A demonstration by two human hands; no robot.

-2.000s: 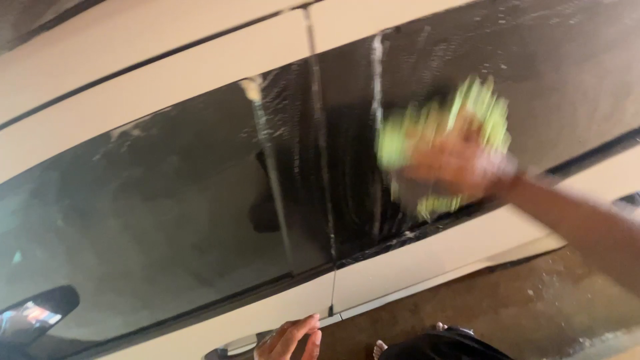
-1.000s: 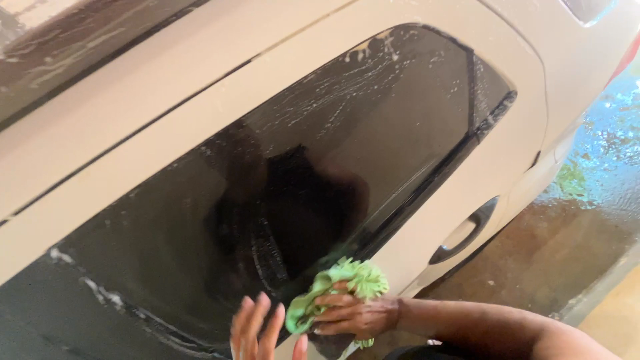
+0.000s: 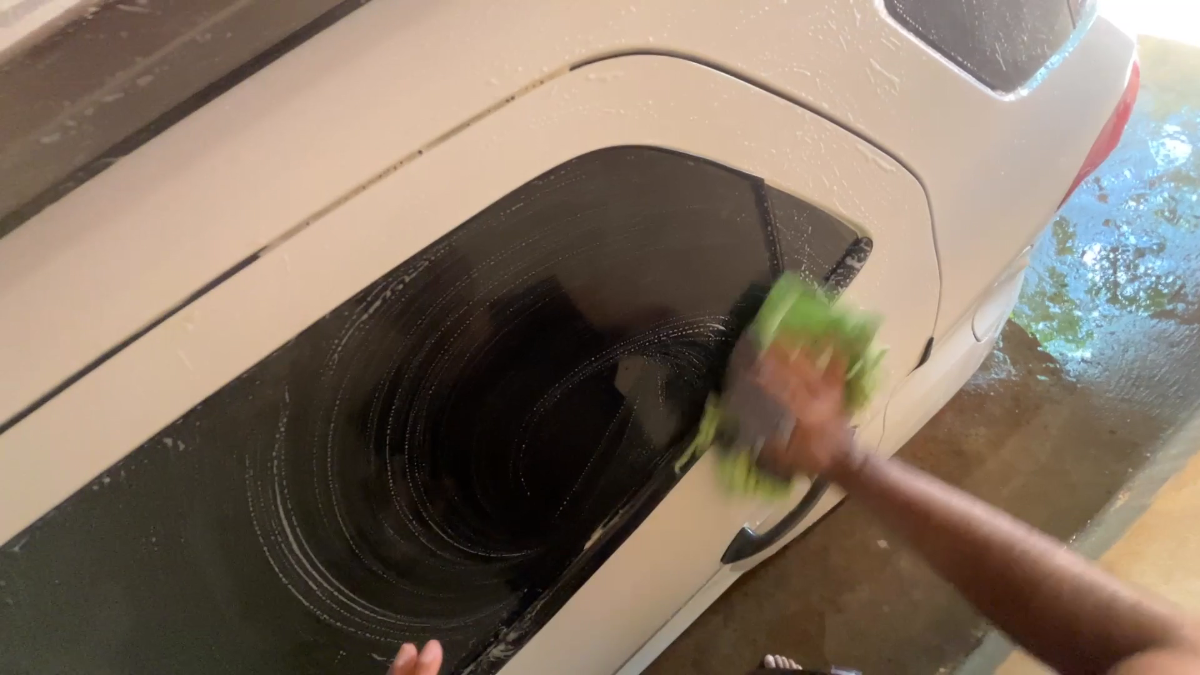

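My right hand (image 3: 806,403) is pressed on a green microfiber wash mitt or cloth (image 3: 816,323), blurred by motion, at the rear lower corner of a car's side window (image 3: 525,375). Curved streaks of suds run across the dark glass. Just below the mitt is the black door handle (image 3: 778,534) of the white car door (image 3: 647,562). Only the fingertips of my left hand (image 3: 417,659) show at the bottom edge, near the window's lower part; the rest of that hand is out of frame.
Wet ground (image 3: 1097,300) with puddles lies beyond the car's rear. A red tail light (image 3: 1111,131) and a rear side window (image 3: 994,37) are at the upper right. A foot (image 3: 781,662) shows at the bottom edge, and the wet car roof (image 3: 281,112) spans the upper left.
My right hand, with the green mitt, has gone from the window's lower edge to its rear corner. My left hand has mostly left the frame. Arcs of suds now mark the glass.
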